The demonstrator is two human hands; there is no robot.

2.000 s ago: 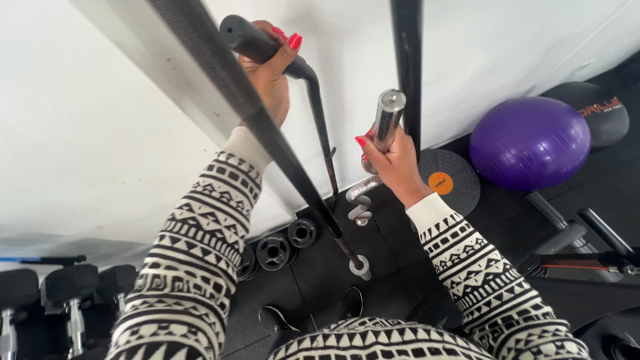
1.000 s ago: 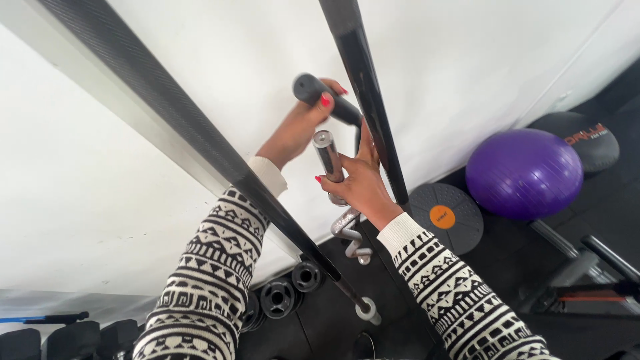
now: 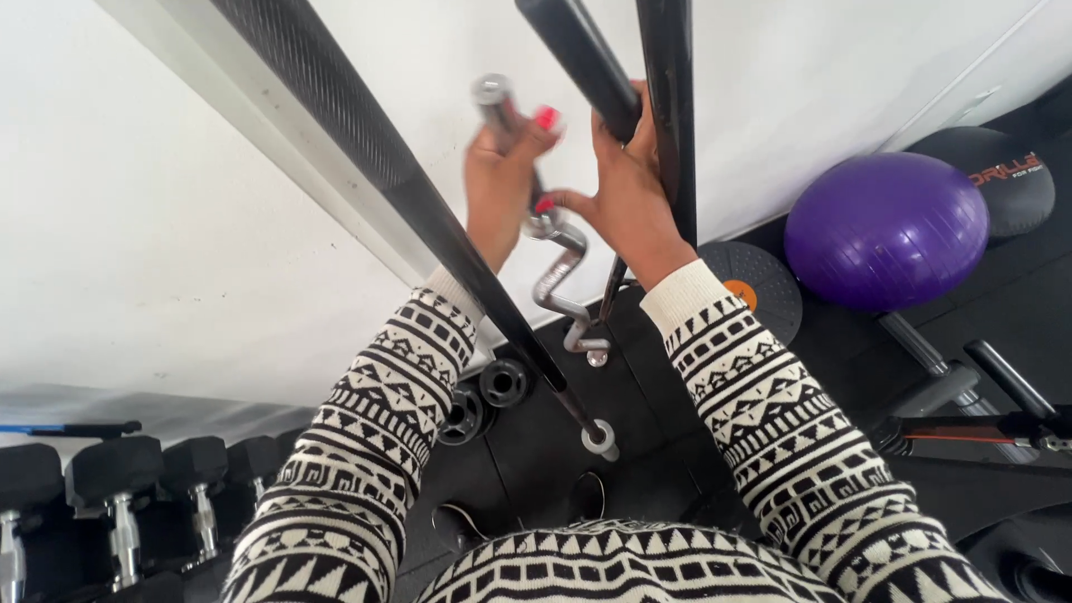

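Observation:
My left hand is closed around the upper end of a chrome EZ curl bar, whose bent shaft stands upright near the wall. To its right, my right hand has its fingers around the lower part of a thick black bar end; its thumb reaches toward the curl bar. Just right of that hand rises a black upright bar. A long black bar with a knurled grip slants in front of my left wrist down to a ringed end at the floor.
Weight plates stand by the wall base. A rack of dumbbells is at lower left. On the right are a purple exercise ball, a dark ball, a round balance board and a padded machine frame.
My left hand has let go of the thick black bar end and now holds the curl bar. My right hand has gone from the curl bar to the black bar end.

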